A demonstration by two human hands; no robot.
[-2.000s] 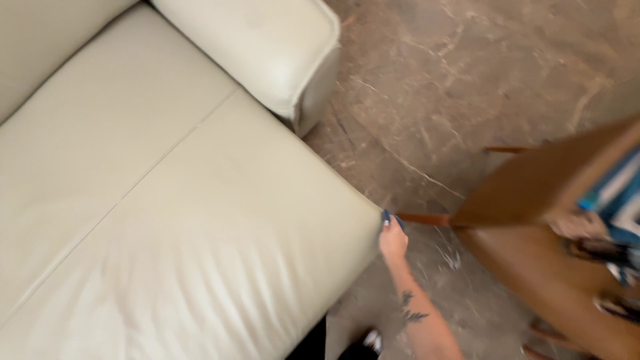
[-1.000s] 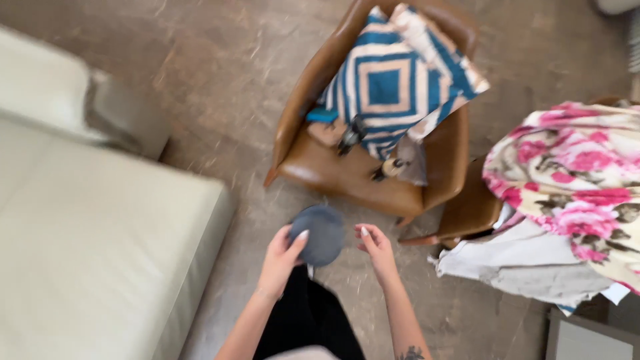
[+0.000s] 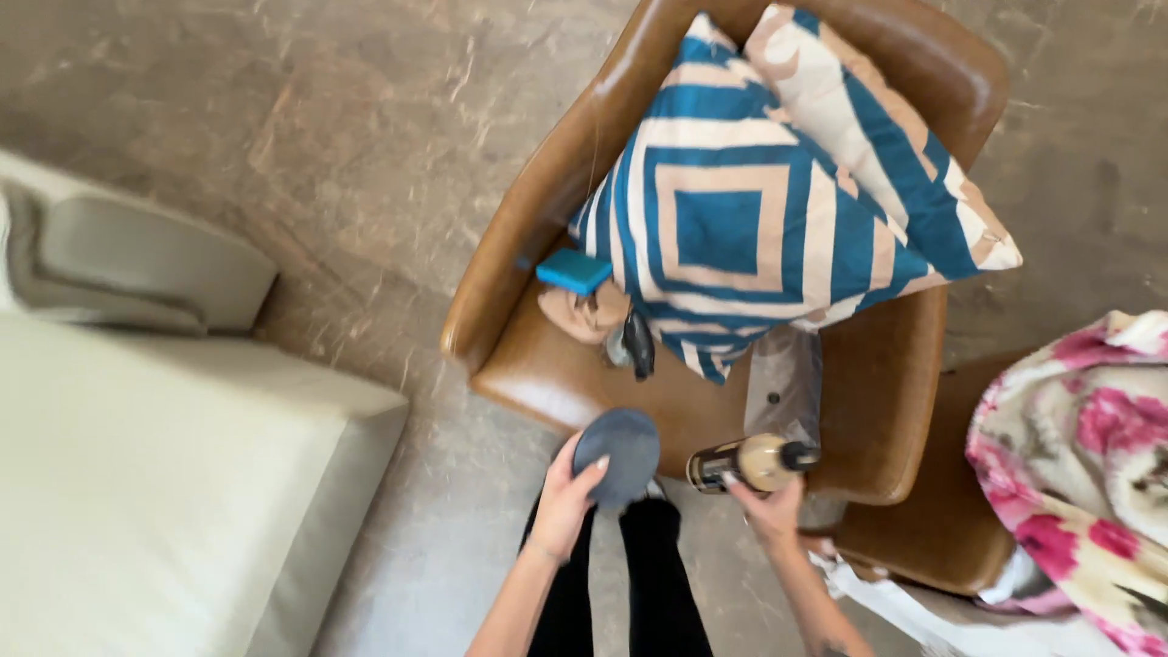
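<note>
My left hand [image 3: 570, 497] holds a round dark grey pad [image 3: 620, 456] by its left edge, in front of a brown leather armchair [image 3: 547, 388]. To the right, my right hand [image 3: 771, 511] grips a bottle [image 3: 753, 463] with a black cap and a dark label, tilted on its side over the seat's front edge. On the seat lie a blue sponge block [image 3: 574, 271], a crumpled beige cloth [image 3: 584, 312], a dark bottle-like item [image 3: 640, 345] and a clear plastic bag [image 3: 785, 383]. Two blue, white and beige patterned cushions [image 3: 718, 233] lean against the chair's back.
A cream leather sofa [image 3: 182, 474] stands at the left, its corner near the armchair. At the right, a floral blanket [image 3: 1077, 438] is heaped on a second brown seat [image 3: 931, 538], with white fabric [image 3: 912, 602] hanging below. Marble-patterned floor [image 3: 365, 119] shows between the furniture.
My right hand, holding nothing a second ago, now has the bottle in it. My left hand still holds the round pad. The view has swung from the sofa to the armchair.
</note>
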